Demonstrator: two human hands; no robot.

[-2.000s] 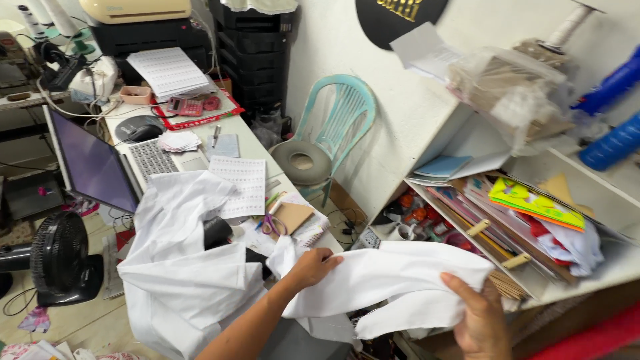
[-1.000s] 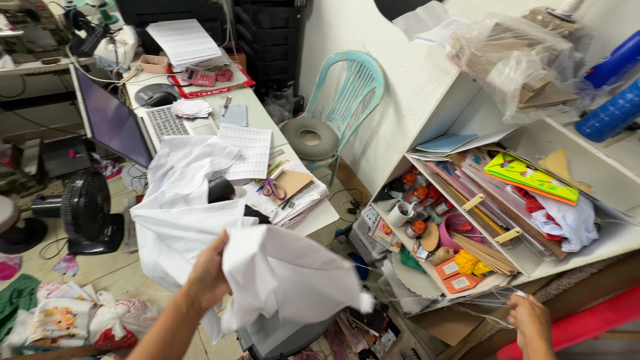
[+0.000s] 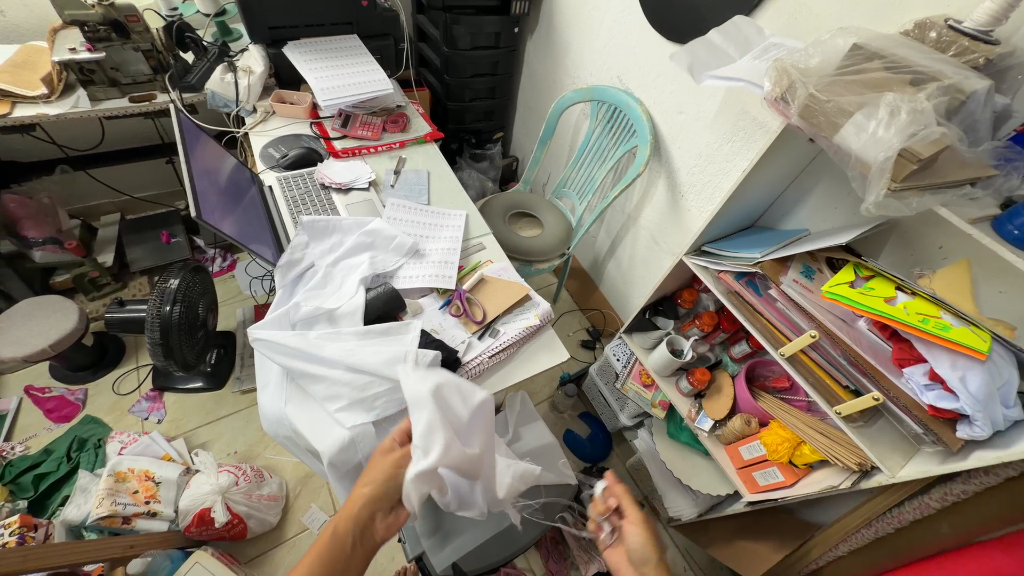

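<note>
My left hand (image 3: 384,488) grips a piece of white cloth (image 3: 460,440), which hangs bunched and slightly blurred from the fingers. My right hand (image 3: 620,520), low in the view, is closed on a small wad of white thread (image 3: 602,500); loose strands run from it toward the cloth's lower edge. More white fabric (image 3: 320,352) lies draped over the desk corner and hangs down its front. Beneath the hands is a grey surface (image 3: 472,536), partly hidden by the cloth.
A desk holds a laptop (image 3: 224,176), purple-handled scissors (image 3: 466,306) and papers. A black fan (image 3: 184,320) stands left on the floor, near plastic bags (image 3: 232,496). A turquoise chair (image 3: 596,160) stands against the wall. A white shelf unit (image 3: 888,464) full of supplies is at right.
Two seconds ago both hands held the white cloth stretched between them. My right hand has since come off it and moved down, with strands of thread now in it. The left hand still holds the cloth.
</note>
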